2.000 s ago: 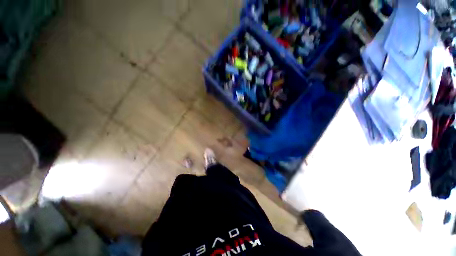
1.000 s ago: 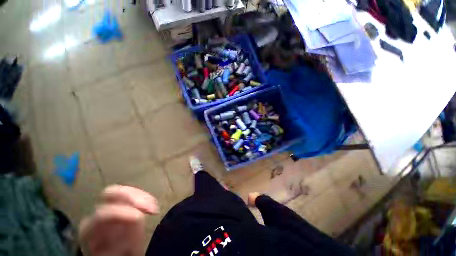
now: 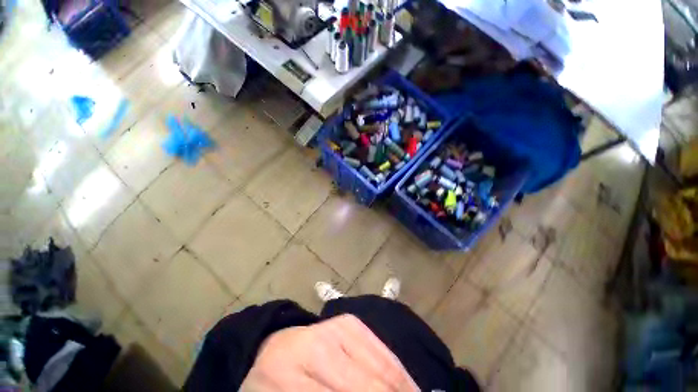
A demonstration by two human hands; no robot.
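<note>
A bare hand, seemingly my left hand (image 3: 329, 358), is large and close at the bottom centre, cut off by the bottom edge. Its fingers are not clear, and I cannot tell whether it holds anything. I cannot make out my right hand. Nearest in front stand two blue crates on the floor, side by side. The left crate (image 3: 353, 181) and the right crate (image 3: 435, 236) are full of coloured thread spools.
A sewing machine (image 3: 295, 19) and thread cones (image 3: 342, 55) are on a white table (image 3: 260, 46). Blue cloth (image 3: 536, 130) lies behind the crates, under a white table (image 3: 612, 73) with papers. Blue scraps (image 3: 186, 140) and dark cloth (image 3: 44, 277) lie on the tiled floor (image 3: 252, 222).
The view has swung left, so the crates sit farther right and the sewing machine table shows. The hand seen at lower left is now at bottom centre; the other hand is no longer distinguishable.
</note>
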